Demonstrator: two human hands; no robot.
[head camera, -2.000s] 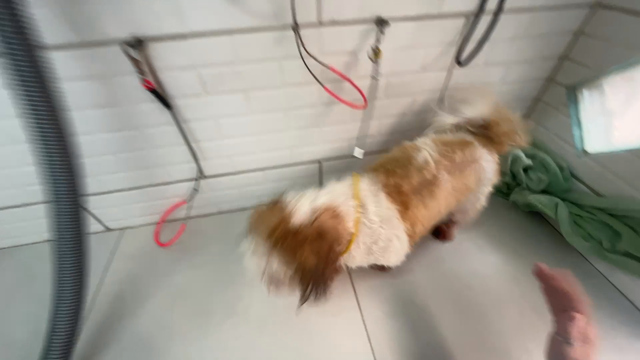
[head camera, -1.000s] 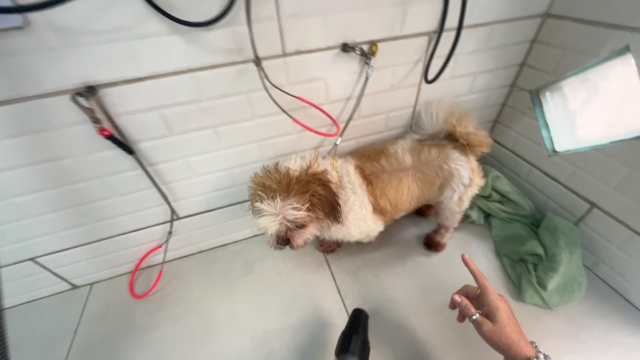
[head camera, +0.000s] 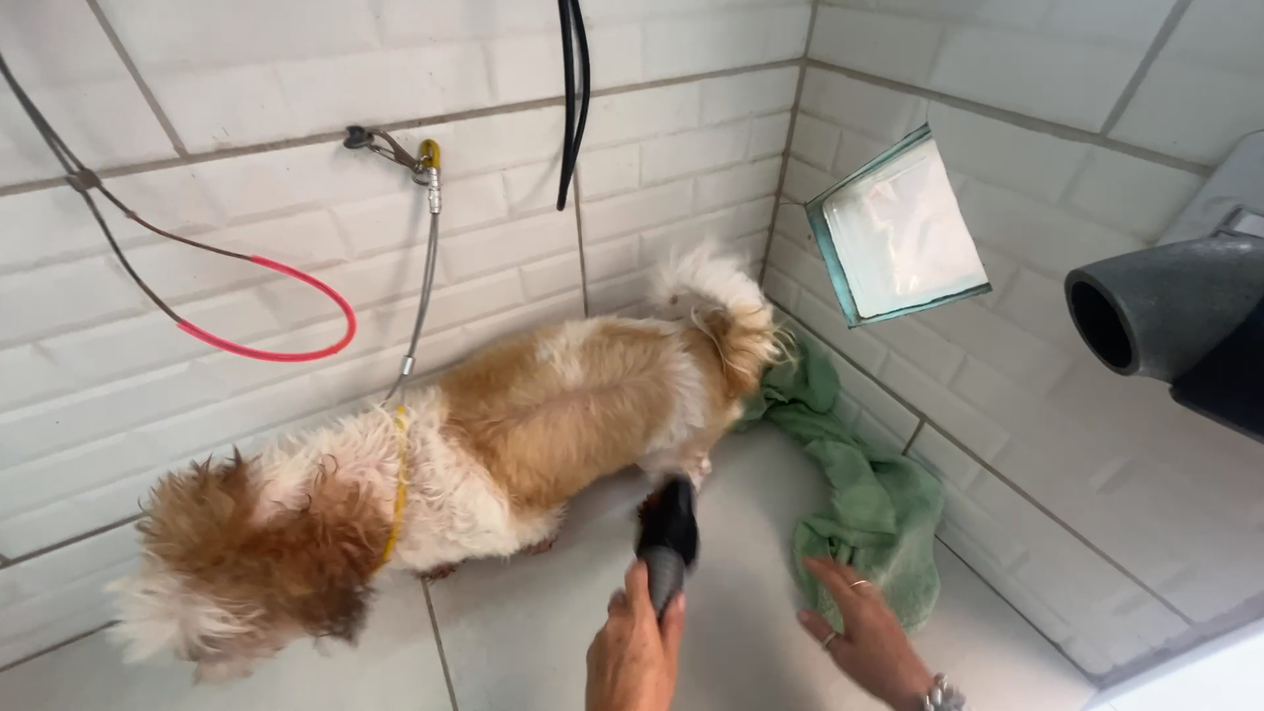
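A brown and white long-haired dog (head camera: 553, 405) stands along the tiled wall, its head at the lower left and its tail raised. Around its neck runs a yellow loop (head camera: 399, 484) on a cable fixed to a wall hook. My left hand (head camera: 634, 642) is closed on a hose with a black dryer nozzle (head camera: 669, 523), which points at the dog's hind leg. To its right, my right hand (head camera: 864, 627) has its fingers apart and holds nothing; it wears rings and a bracelet. It is over the near end of a green towel (head camera: 879, 513).
A cable loop with a red sleeve (head camera: 296, 346) hangs on the wall at left. Black cords (head camera: 571, 109) hang at the top. A framed white panel (head camera: 904, 232) is on the right wall, and a grey nozzle (head camera: 1136, 306) juts in at the right edge.
The nozzle, low in view a second ago, now points at the dog's hind leg with my left hand on it. My right hand, pointing one finger earlier, now has its fingers spread. The view has shifted right.
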